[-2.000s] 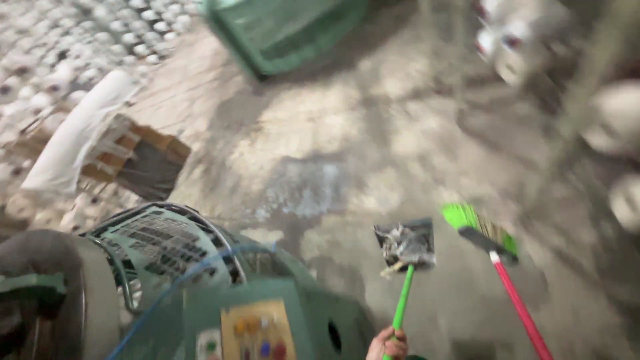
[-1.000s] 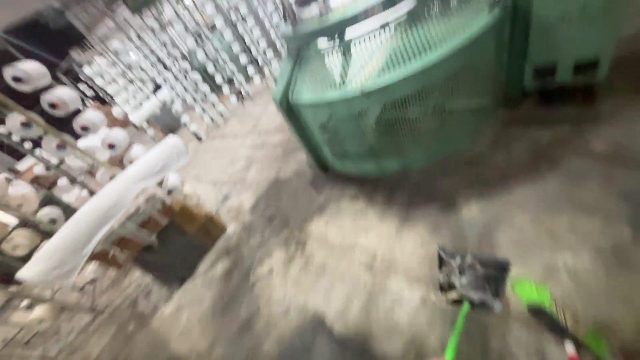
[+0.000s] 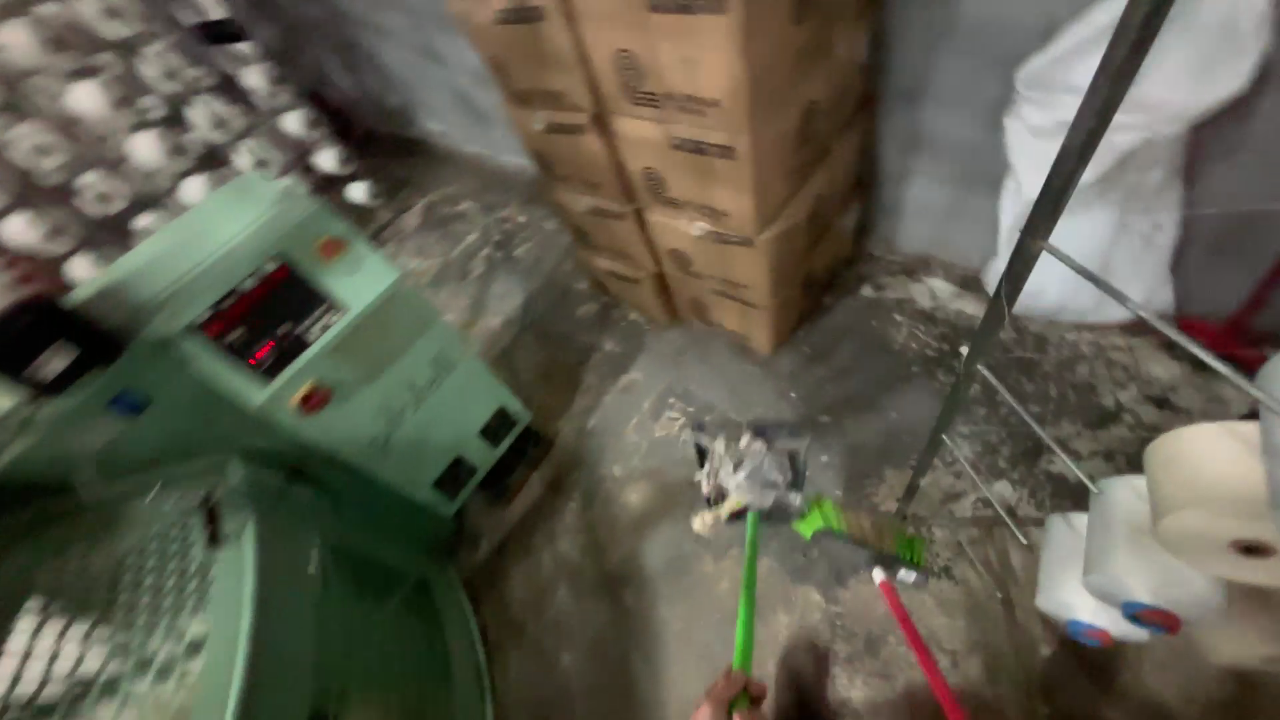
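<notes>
My left hand (image 3: 730, 695), at the bottom edge, is closed around the green handle (image 3: 746, 600) of a dark dustpan (image 3: 797, 455). Grey and whitish lint or scraps (image 3: 745, 472) are heaped in the pan, with a pale clump at its front left corner. Just right of the pan is a broom head (image 3: 865, 540) with green bristles, tilted, on a red stick (image 3: 915, 640) that runs out at the bottom edge. My right hand is out of view. Blur hides whether pan and broom touch the floor.
Stacked cardboard boxes (image 3: 690, 180) stand ahead. At left are a green machine (image 3: 400, 390) with a control panel and racks of yarn cones (image 3: 160, 150). On the right are a slanting metal post (image 3: 1030, 250), a white sack (image 3: 1090, 200) and large yarn cones (image 3: 1150, 550).
The view has swung widely, from a green machine guard to the boxes. Dustpan and broom have moved along with it. My left hand, unseen one second ago, shows again on the green handle.
</notes>
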